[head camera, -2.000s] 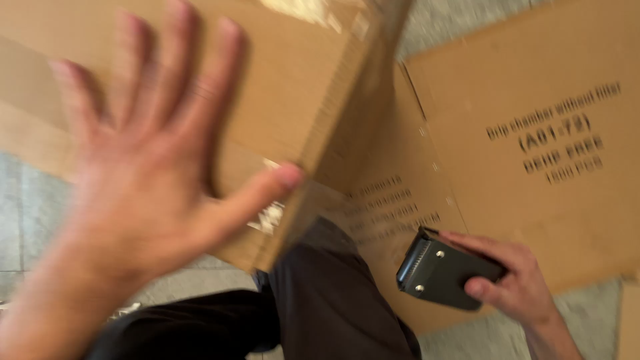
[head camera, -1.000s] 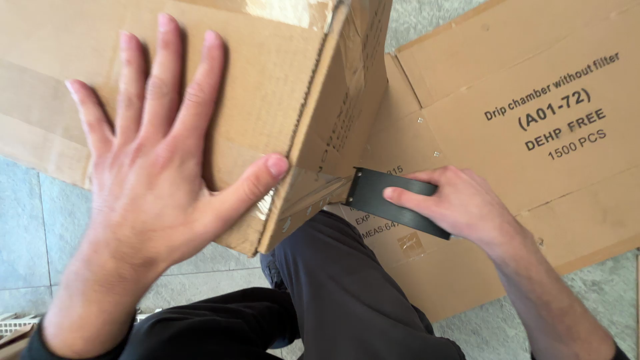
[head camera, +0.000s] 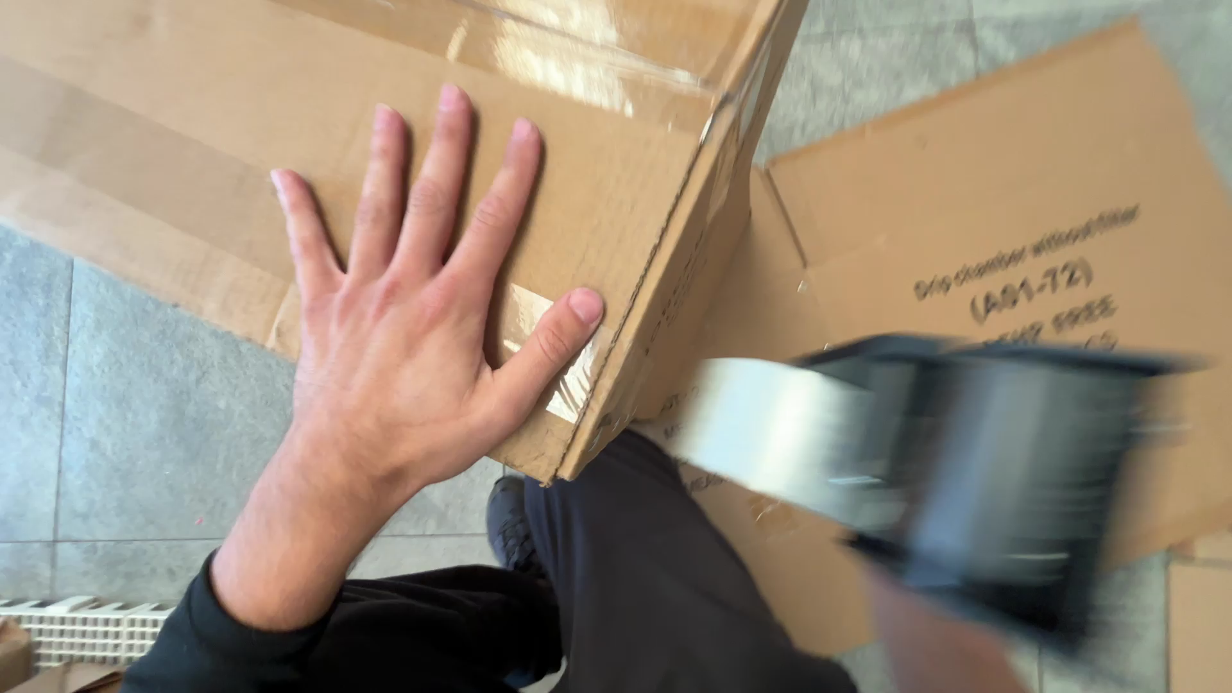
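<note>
My left hand (head camera: 414, 327) lies flat with spread fingers on top of a closed cardboard box (head camera: 597, 192), its thumb near the box's edge. Clear packing tape (head camera: 558, 58) runs along the top, and a shorter strip of tape (head camera: 568, 385) lies by the thumb. To the right of the box my right hand (head camera: 943, 635), mostly hidden and blurred, holds a dark tape dispenser (head camera: 1001, 481). A length of clear tape (head camera: 770, 423) reaches from the dispenser toward the side of the box; whether its end touches the box cannot be told.
A flattened printed cardboard carton (head camera: 1020, 173) lies on the grey tiled floor (head camera: 173, 423), right of the box. My legs (head camera: 654, 577) are below the box. A white plastic grate or crate (head camera: 87, 626) is at the lower left, and more cardboard (head camera: 1198, 616) shows at the lower right.
The dispenser was against the box's side a second ago. It has moved away to the right and up toward the camera, with tape now stretched out of it. My left hand stays on the box.
</note>
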